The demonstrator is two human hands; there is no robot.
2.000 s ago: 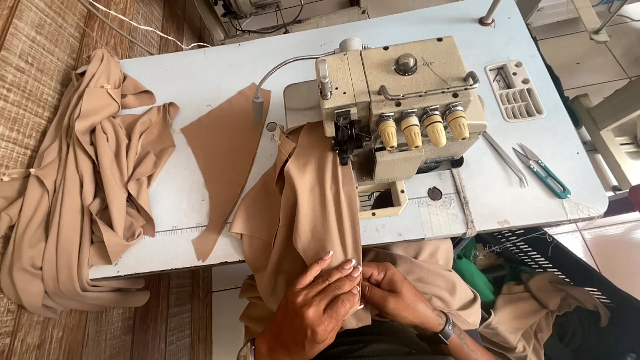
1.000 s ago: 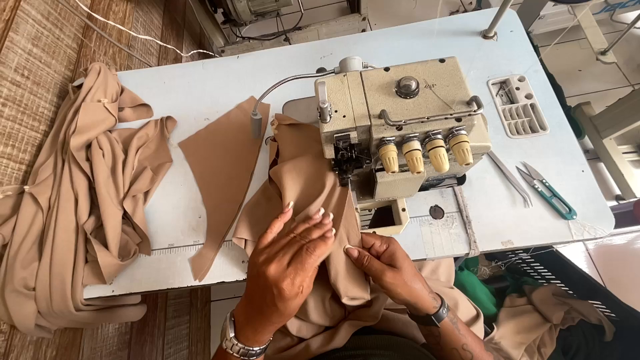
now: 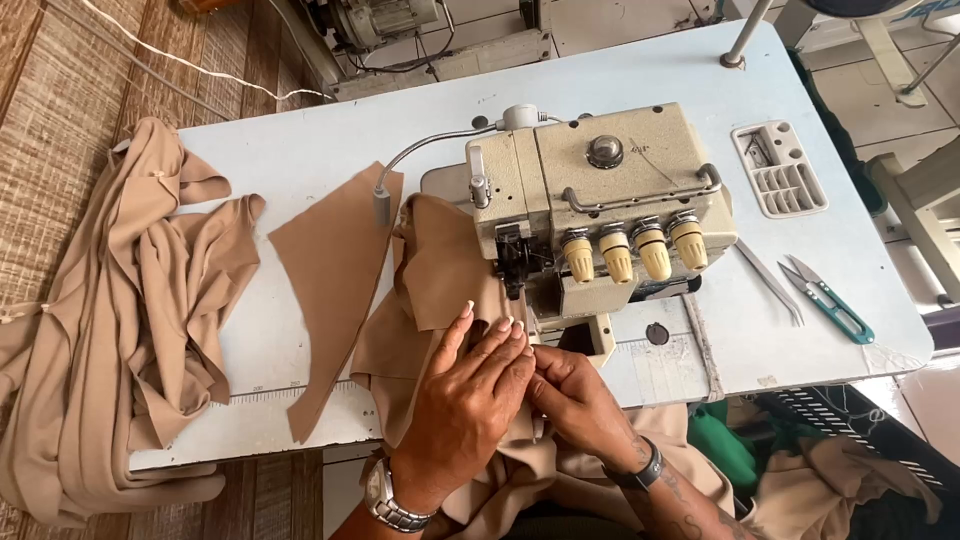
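Tan knit fabric [image 3: 450, 262] lies under the presser foot area of a cream overlock sewing machine [image 3: 622, 165] and hangs over the table's front edge. My left hand [image 3: 472, 390] rests on this fabric just in front of the foot, palm down, fingers extended and slightly spread. Close on its right, my right hand [image 3: 577, 397] pinches the fabric's edge between thumb and forefinger. The needle is hidden behind the machine's front parts. A separate cut tan piece [image 3: 330, 277] lies flat to the left, below the end of a flexible lamp [image 3: 382, 206].
A heap of tan fabric [image 3: 97, 322] drapes over the left end of the white table [image 3: 300, 131]. Right of the machine are a white compartment tray [image 3: 784, 172], metal tweezers [image 3: 772, 285] and green-handled thread snips [image 3: 832, 304]. A black basket [image 3: 855, 427] with cloth stands below.
My left hand has moved forward from the fabric near the table edge, then right beside my right hand. My right hand has also come nearer the machine. The fabric under the left hand has shifted.
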